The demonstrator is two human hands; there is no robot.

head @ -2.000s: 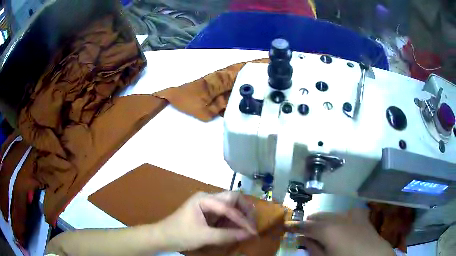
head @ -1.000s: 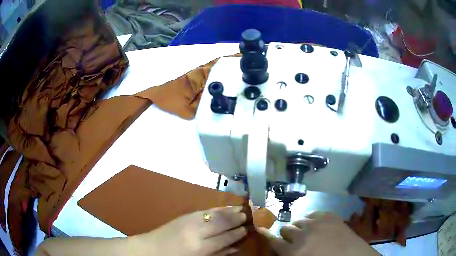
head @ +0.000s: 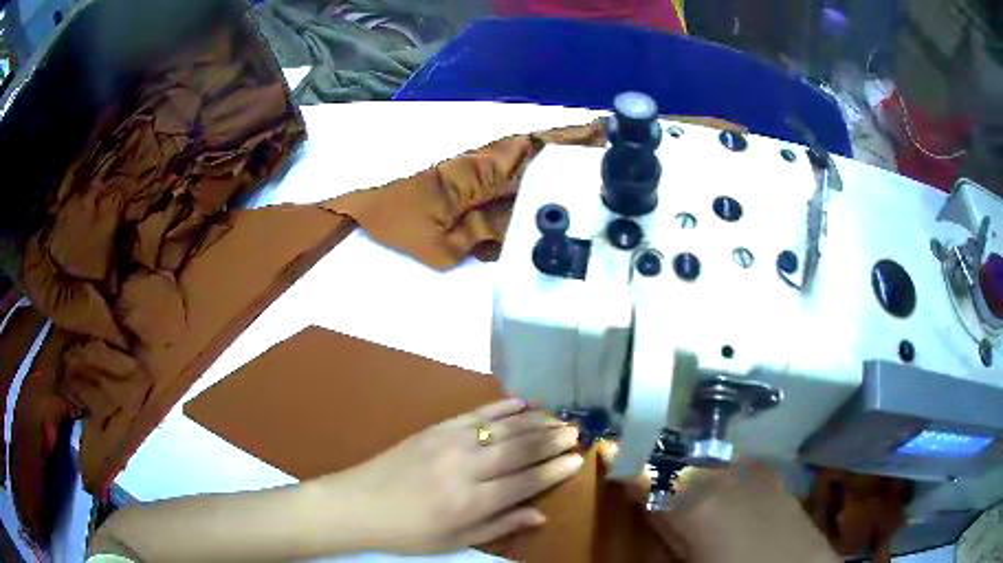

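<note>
A flat rust-brown fabric panel [head: 341, 401] lies on the white table, its pointed end to the left and its right part under the sewing machine head [head: 561, 319]. My left hand [head: 440, 484] lies palm down on the panel, fingers spread, fingertips at the needle area. A ring shows on one finger. My right hand [head: 742, 511] is blurred beside the panel's right edge, below the tension dial [head: 715, 429]; its fingertips are hidden, so its grip cannot be told. The presser foot and needle are mostly hidden by fingers and the head.
A crumpled rust-brown bundle [head: 143, 231] fills a dark holder at left. Chained pieces [head: 440, 209] run from it behind the machine. A grey control panel [head: 913, 423] is at right, with brown cloth [head: 863, 511] below it. A blue bin or chair [head: 616, 72] stands behind.
My left hand has gone from pinching the cloth to lying flat and spread on it, nearer the needle. The panel has shifted slightly. The camera view has also moved.
</note>
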